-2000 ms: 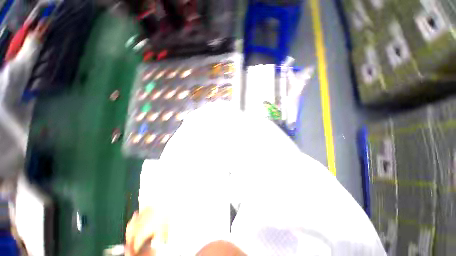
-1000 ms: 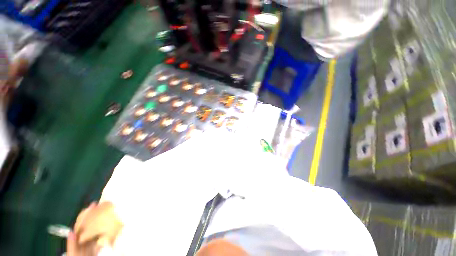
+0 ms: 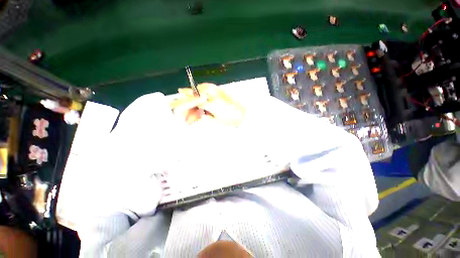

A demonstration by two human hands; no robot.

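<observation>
A large white sheet [image 3: 217,161] on a dark-edged board lies in front of me. My right hand [image 3: 226,105] is over its far part, closed on a slim pen-like tool [image 3: 191,79] that points up and away. My left hand [image 3: 182,103] is close against it, partly merged with it in the glare. A small dark spot shows between the fingers; I cannot tell whether it is a held part. Small dark slots show near the sheet's near edge.
A clear tray [image 3: 328,90] of small copper-white parts is at right, beside a black fixture [image 3: 398,95] with red lights. Small modules [image 3: 299,33] lie on the green surface [image 3: 151,30]. At left are a white strip [image 3: 80,166] and pink-white parts [image 3: 40,128]. Another person's sleeve [image 3: 444,169] is at far right.
The view has swung from the tray and aisle to the white sheet. The tray now shows at the right. Both hands are now together over the sheet, with the tool visible.
</observation>
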